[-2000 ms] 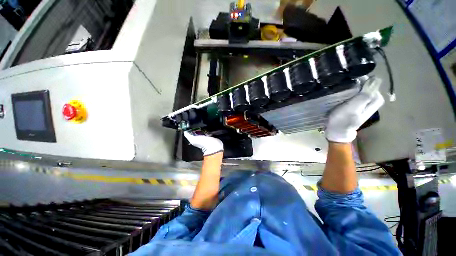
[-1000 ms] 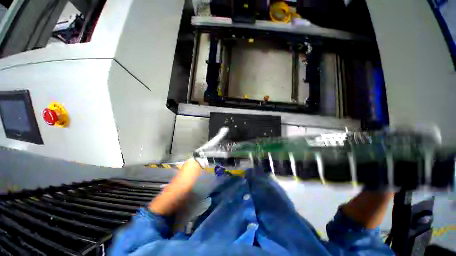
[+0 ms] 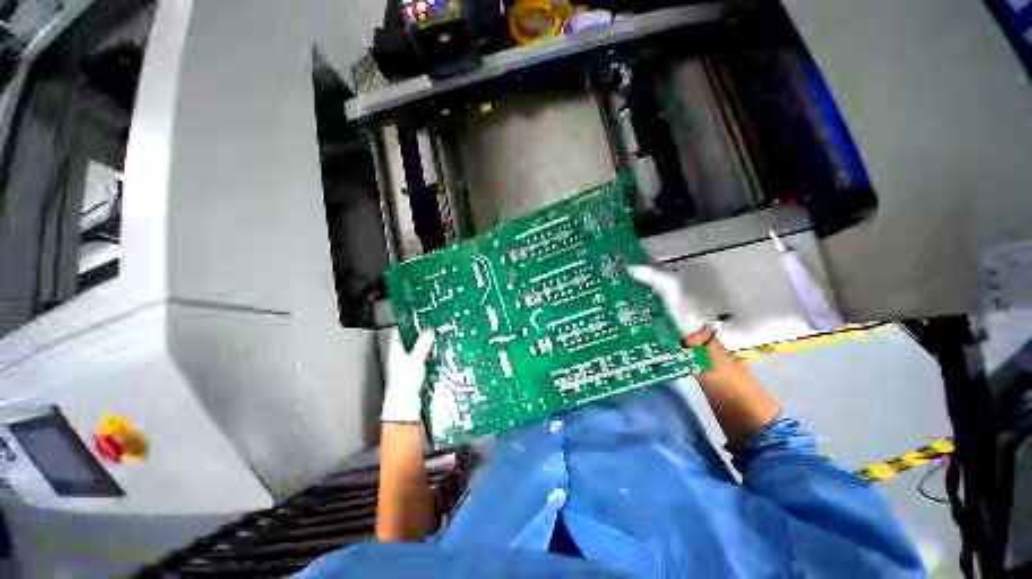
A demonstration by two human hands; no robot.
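Note:
A large green circuit board is held in front of my body at the machine opening, its flat side with pale traces facing up. My left hand, in a white glove, grips its left edge with the thumb on top. My right hand, also gloved, grips its right edge with fingers over the top face. The undersides of the board and most fingers are hidden. Behind it, the black carrier frame lies over the rails with no board in it.
A translucent bottle with a narrow tip lies on the front ledge at right. A yellow tape roll and a black control box are on the rear ledge. A red stop button is at left; a black slotted rack is below.
The board was tilted with its black components and silver bars showing; it is now turned with its flat trace side up. Both hands hold its edges, and the view has shifted.

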